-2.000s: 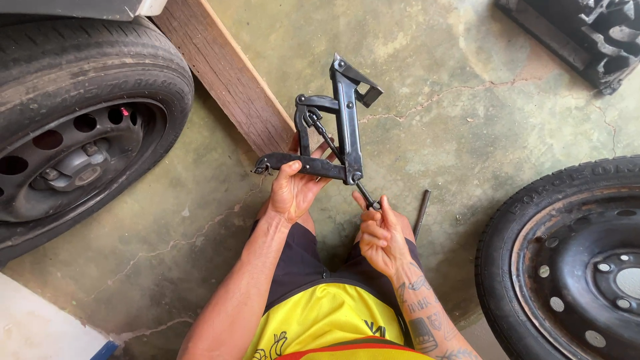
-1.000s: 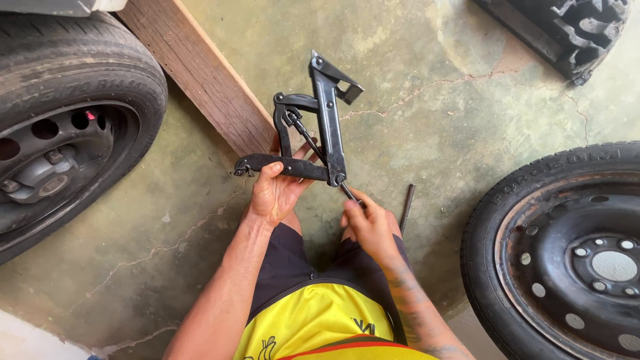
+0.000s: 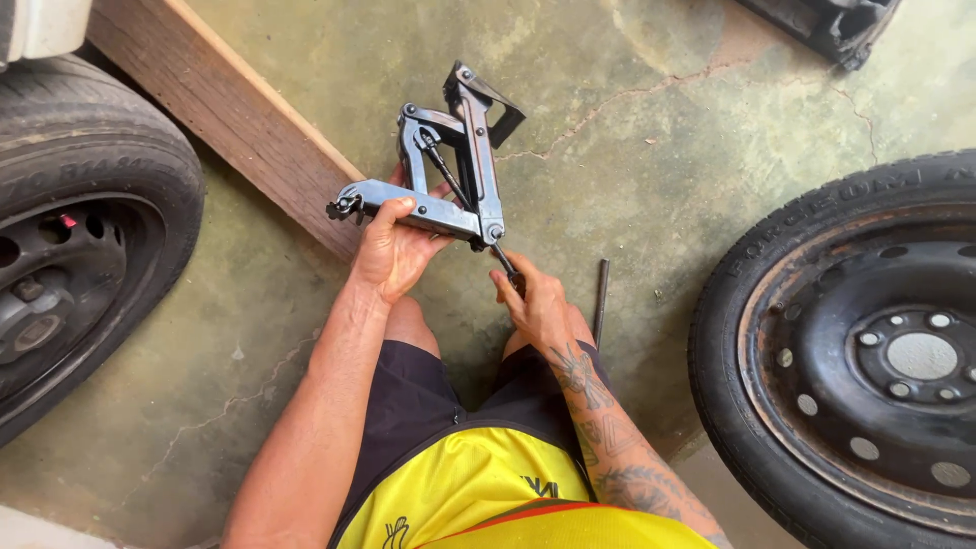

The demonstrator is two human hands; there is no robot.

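Observation:
A black metal scissor jack (image 3: pixel 480 164), partly opened out, is held above the floor in front of my knees. My left hand (image 3: pixel 396 248) supports it from below, with the thumb on top of its lower arm and fingers showing behind the frame. The threaded screw (image 3: pixel 450 175) runs slantwise through the jack to its lower right corner. There my right hand (image 3: pixel 535 299) has its fingers curled around the dark end of the screw rod (image 3: pixel 503 261). What exactly sits inside those fingers is partly hidden.
A wheel on the vehicle (image 3: pixel 164 145) stands at the left beside a wooden beam (image 3: pixel 252 126). A loose wheel with a black steel rim (image 3: pixel 820 305) lies at the right. A metal bar (image 3: pixel 602 301) is on the concrete floor near my right knee. A black part (image 3: pixel 831 27) lies at the top right.
Both hands keep hold of the jack throughout. The fingers of my right hand have shifted around the end of the screw rod. The jack's side now faces the view more and catches more light.

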